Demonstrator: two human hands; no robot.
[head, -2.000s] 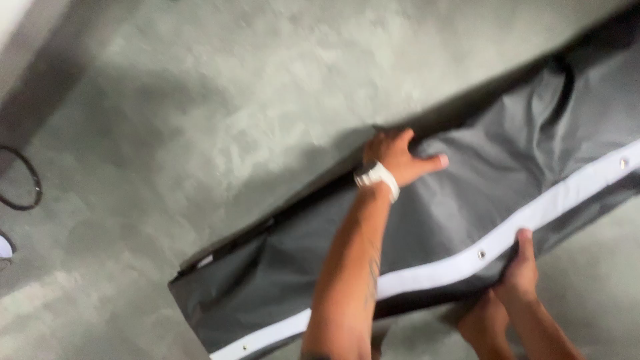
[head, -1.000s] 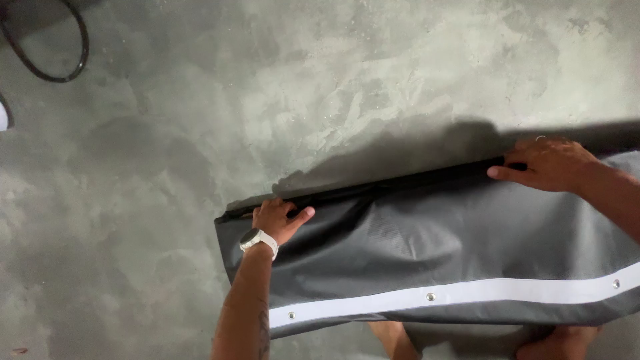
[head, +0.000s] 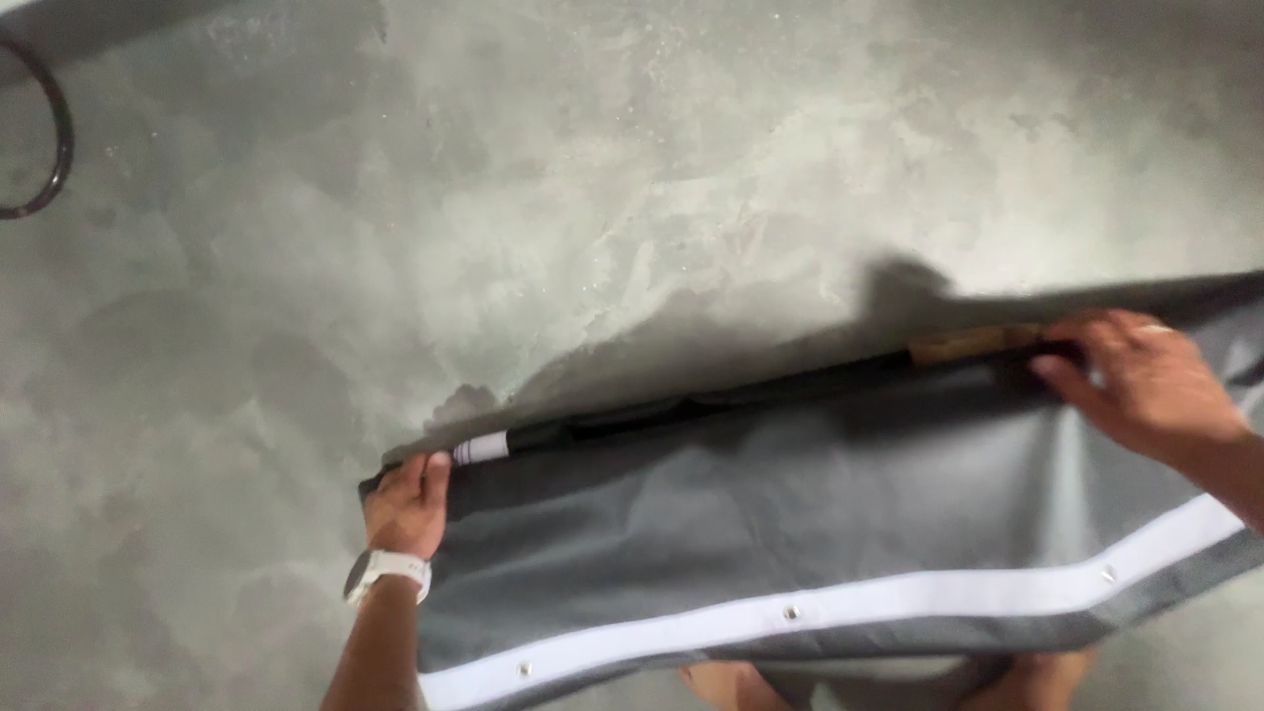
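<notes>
A long folded sheet of dark grey coated fabric lies across the lower right, with a white band bearing metal eyelets along its near edge. At the sheet's far left corner, my left hand, with a white watch on the wrist, grips the folded edge beside a white striped tag. Farther right, my right hand pinches the same far edge between thumb and fingers, next to a brownish strip on the fold. The right hand is slightly blurred.
Grey mottled concrete floor surrounds the fabric. A dark looped cable or hose lies at the upper left. Bare feet show below the near edge of the sheet.
My right hand was at the near white band two seconds ago and now holds the far edge. The white tag and brownish strip show along the fold, unlike one second ago.
</notes>
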